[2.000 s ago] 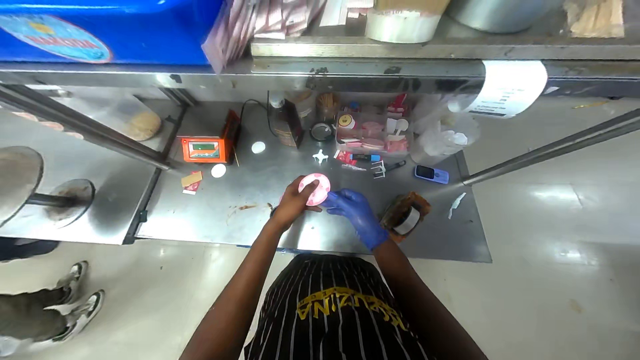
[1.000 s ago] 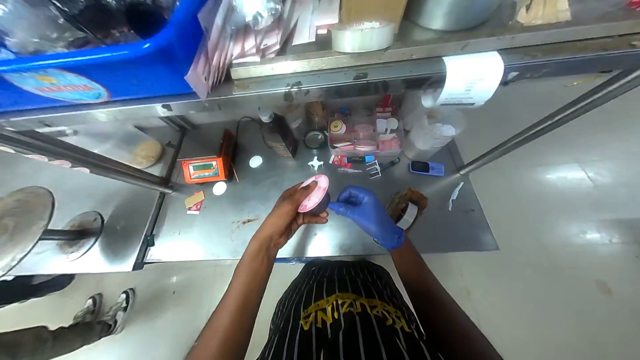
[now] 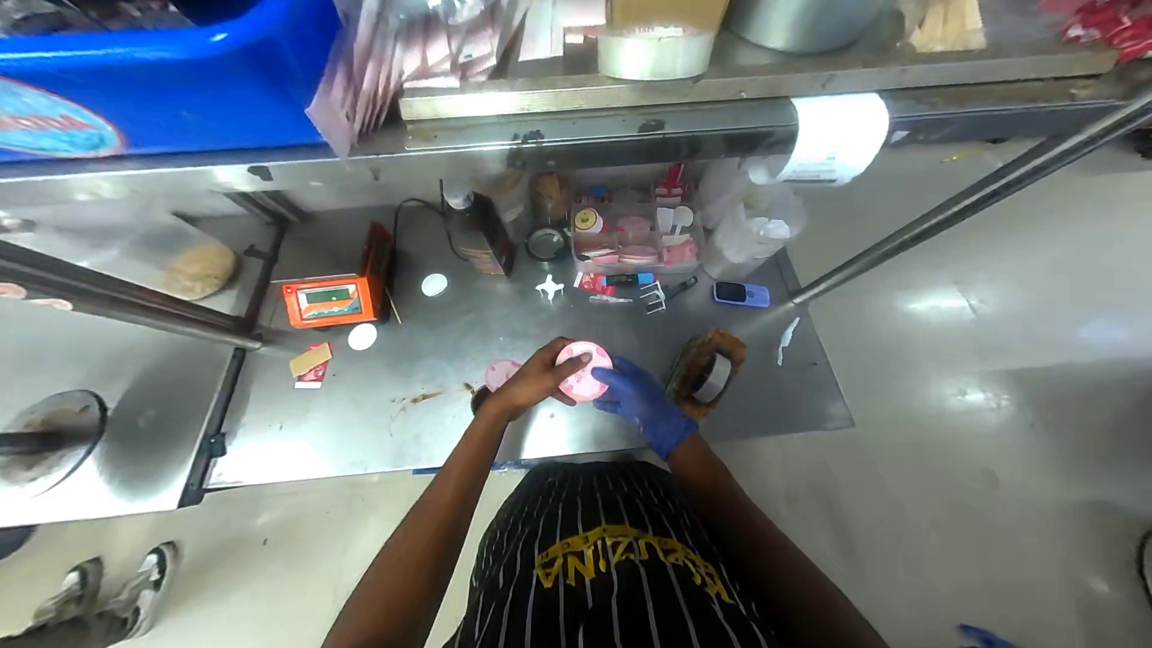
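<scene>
My bare left hand grips a round pink lid or disc, its thumb lying on the top face. What lies under the disc is hidden. My right hand, in a blue glove, has its fingertips at the disc's right edge; whether they grip it is unclear. Another pink round piece and part of a dark round item show on the steel table beside my left wrist. Just right of the gloved hand is a roll of brown tape.
On the steel table stand an orange digital scale, a dark bottle, a divided plastic box, markers and a blue phone. A shelf with a blue crate overhangs the back. A person's shoes show lower left.
The second pink round piece and the dark round item now show beside my left wrist. The disc is turned flatter toward the camera; both hands stay close to it.
</scene>
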